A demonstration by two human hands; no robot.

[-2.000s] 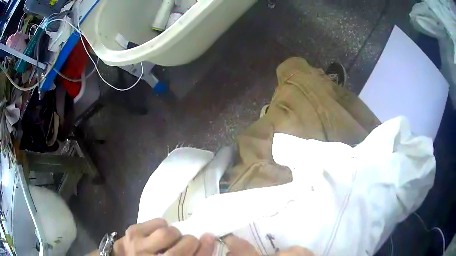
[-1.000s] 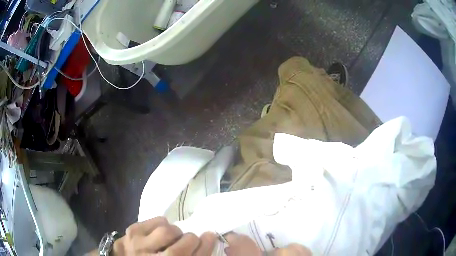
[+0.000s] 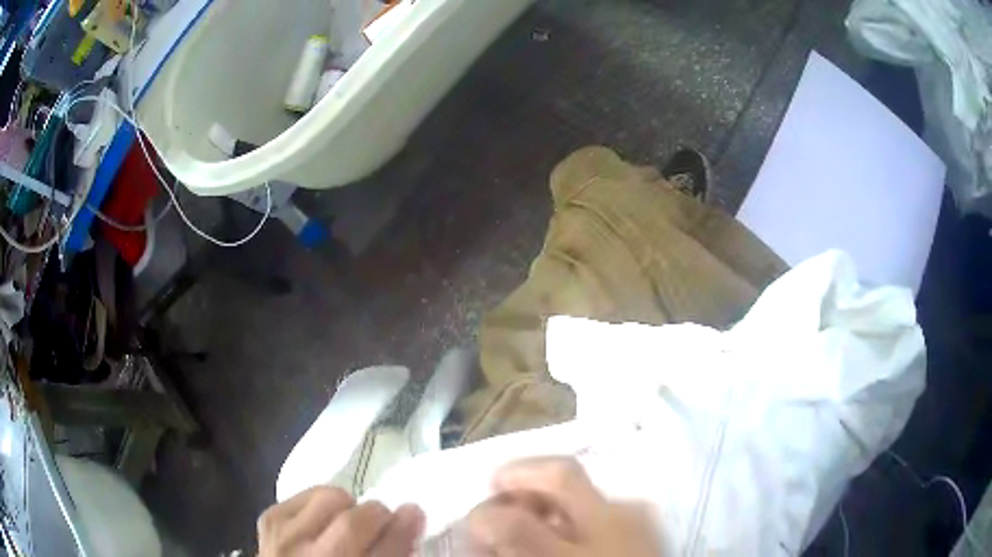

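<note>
A white garment (image 3: 751, 403) lies across the lap over tan-brown trousers. Its stiffer curved end (image 3: 332, 430) hangs left of the knee, with thin dark lines beside it. My left hand (image 3: 339, 524) is at the bottom edge, fingers curled on the cloth's edge. My right hand (image 3: 560, 517) is just to its right, blurred, its fingers bent over the cloth. A narrow pale strip shows between the hands. Whether a small tool is in my right hand cannot be seen.
A cream tub (image 3: 381, 120) with a spool or cone stands at the upper left, beside a blue-edged table (image 3: 103, 180) with a hanging white cord. A white sheet (image 3: 854, 163) lies at right, below clear plastic (image 3: 941, 76). Another pale tub (image 3: 103, 506) is at lower left.
My right hand has risen slightly and is now blurred. A small gap has opened between the hands. The view has shifted, and the hanging garment end has moved lower left.
</note>
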